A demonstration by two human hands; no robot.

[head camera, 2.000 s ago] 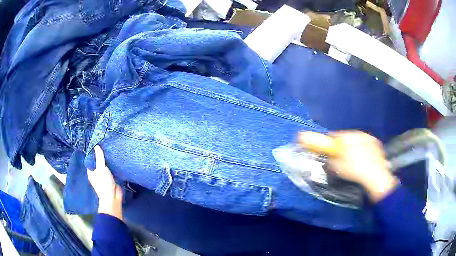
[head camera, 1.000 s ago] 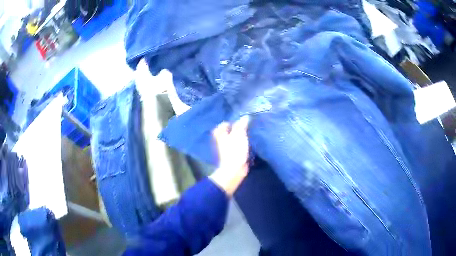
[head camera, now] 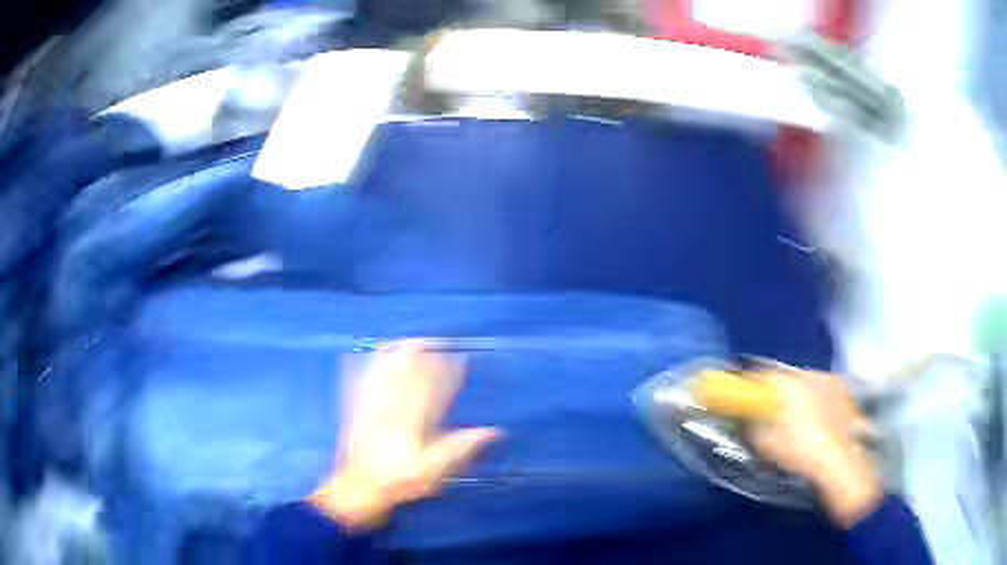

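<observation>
The blue denim cargo jeans lie with a trouser leg spread across the navy pressing table; the frame is blurred. My left hand lies on the leg near its middle, fingers pointing away from me, thumb spread to the right, holding nothing. My right hand grips the yellow handle of the steam iron. The iron is over the right end of the leg, its tip pointing left. The pocket and hem details are too blurred to tell.
White boards run along the table's far edge, with a shorter white piece at the far left. Crumpled dark denim is at the left. A grey-green rag is at the far right corner, near red pipes. A pale tube shows behind my right hand.
The view has swung back right from the left side. My left hand has moved from the jeans' near left edge onto the leg. My right hand and the iron are in view again.
</observation>
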